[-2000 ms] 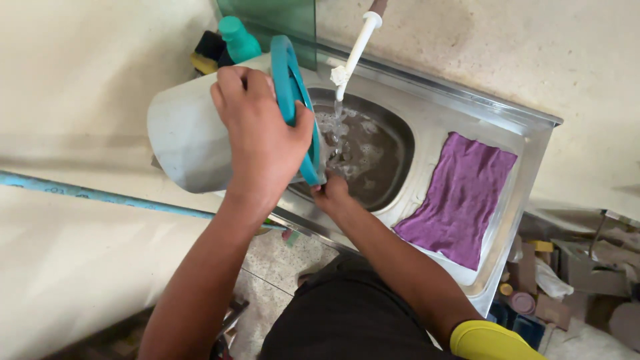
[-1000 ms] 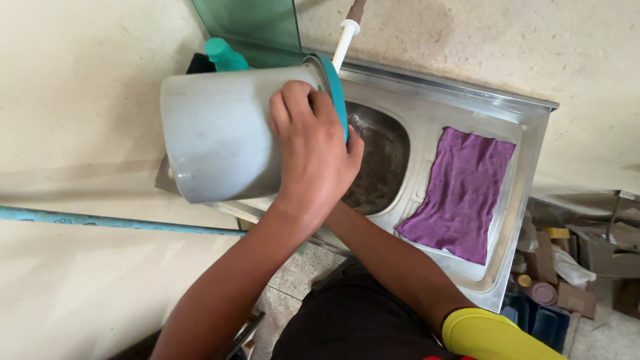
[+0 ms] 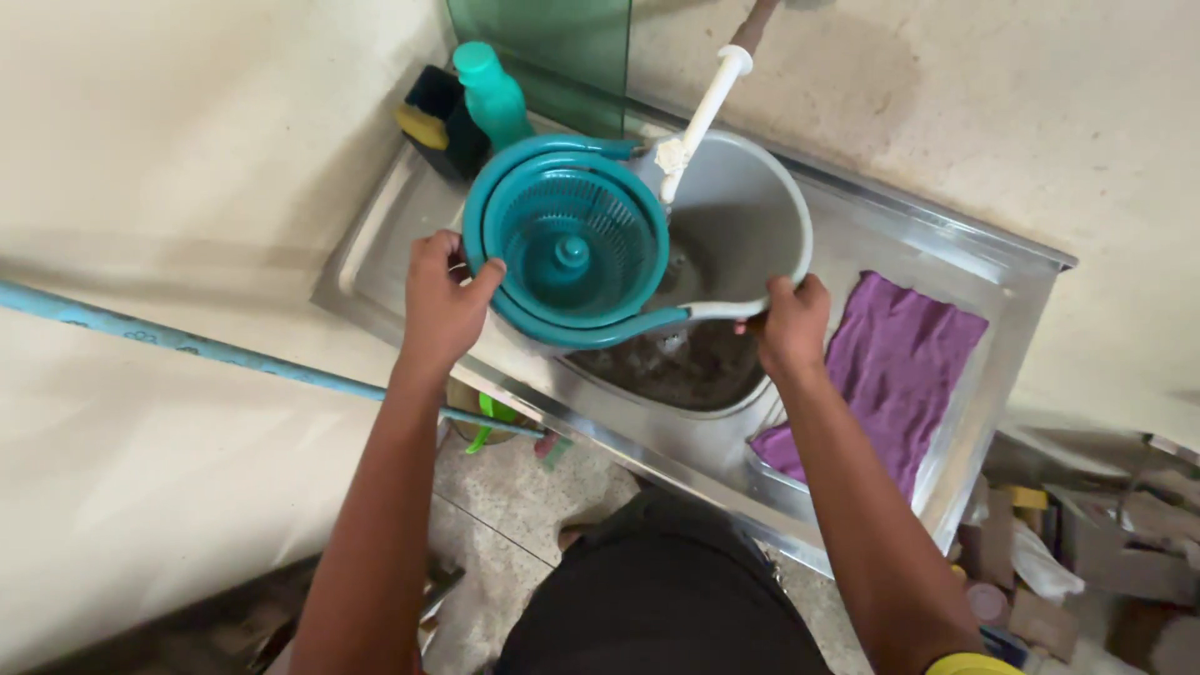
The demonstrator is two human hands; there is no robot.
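A grey plastic mop bucket [image 3: 741, 187] with a teal spinner basket [image 3: 574, 248] at its left end stands upright over the steel sink basin [image 3: 694, 398]. My left hand [image 3: 450, 300] grips the teal rim at the left, thumb on top. On the right, my right hand [image 3: 795, 319] holds the grey rim at its near corner. The white faucet pipe [image 3: 703, 117] hangs over the bucket's opening. Dark water lies in the basin. A purple cloth [image 3: 905, 375] is spread on the drainboard beside my right forearm.
A teal bottle [image 3: 492, 94] and a black holder with a yellow sponge [image 3: 422, 127] stand at the sink's back left. A glass panel [image 3: 562, 56] rises behind them. A light blue pole [image 3: 216, 352] slants in from the left. Boxes and clutter [image 3: 1078, 544] lie at the lower right.
The bucket was tipped over the basin with its base to the left; now it is upright, its opening and basket facing up. My left hand has moved to its left rim and my right hand shows again.
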